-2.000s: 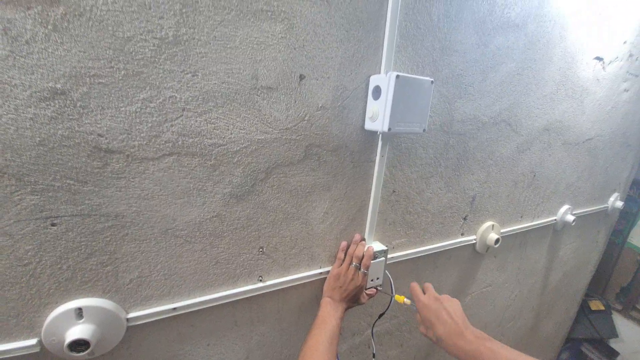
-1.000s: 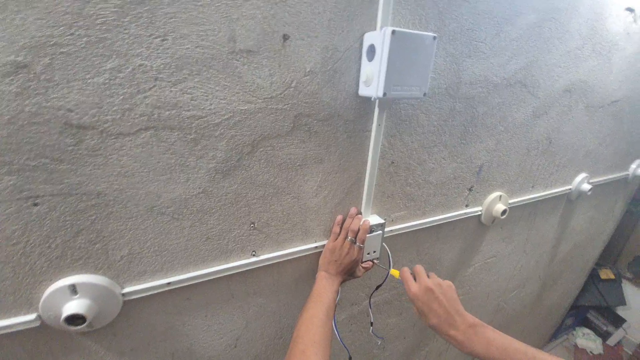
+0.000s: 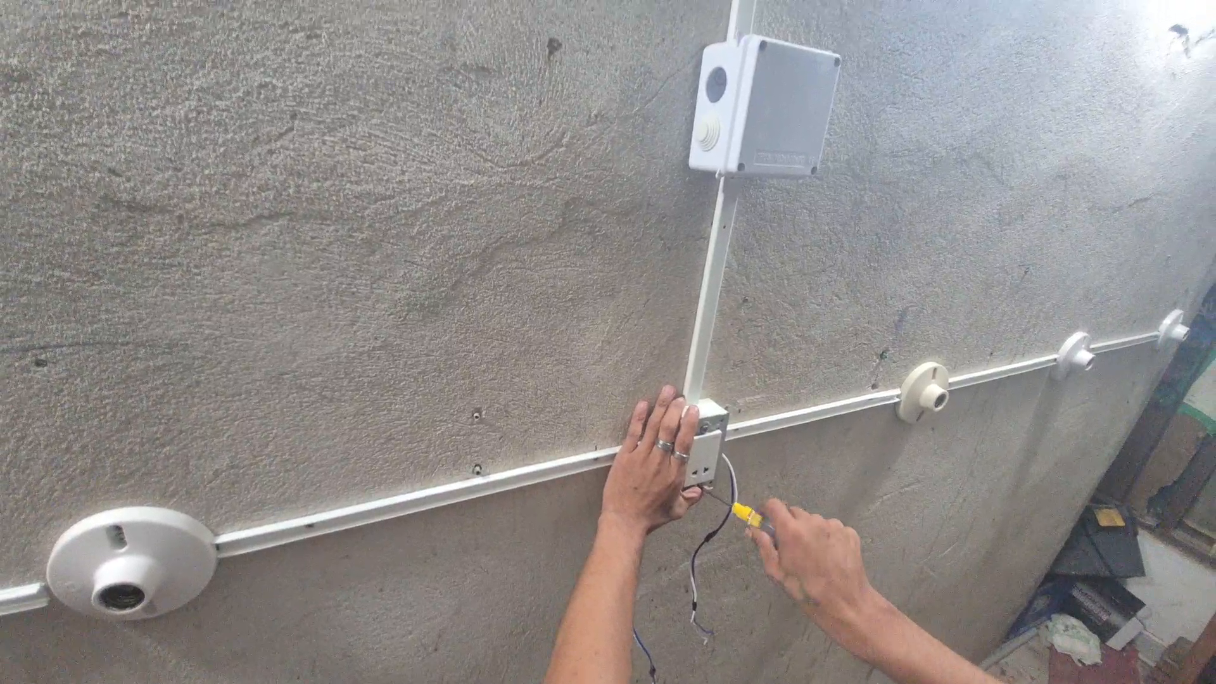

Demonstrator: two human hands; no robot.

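My left hand [image 3: 651, 465], with rings on two fingers, presses a small white electrical outlet box [image 3: 705, 456] against the wall where the vertical and horizontal trunking meet. Its thumb is at the box's lower edge. My right hand [image 3: 815, 556] grips a screwdriver with a yellow handle end [image 3: 748, 515]; the shaft points up and left to the bottom of the box, and whether its tip sits in a screw cannot be told. Loose dark and white wires [image 3: 696, 560] hang below the box, and a blue one [image 3: 644, 655] hangs beside my left forearm.
A grey-white junction box [image 3: 784, 109] is above on the vertical trunking [image 3: 710, 285]. Along the horizontal trunking [image 3: 427, 496] are a large white lamp holder [image 3: 161, 560] at left and a cream one [image 3: 917, 391] at right, with white ones farther along. Dark boxes [image 3: 1097, 546] lie at lower right.
The right hand and screwdriver have come closer to the underside of the outlet box since the earliest frame. The left hand stays on the box.
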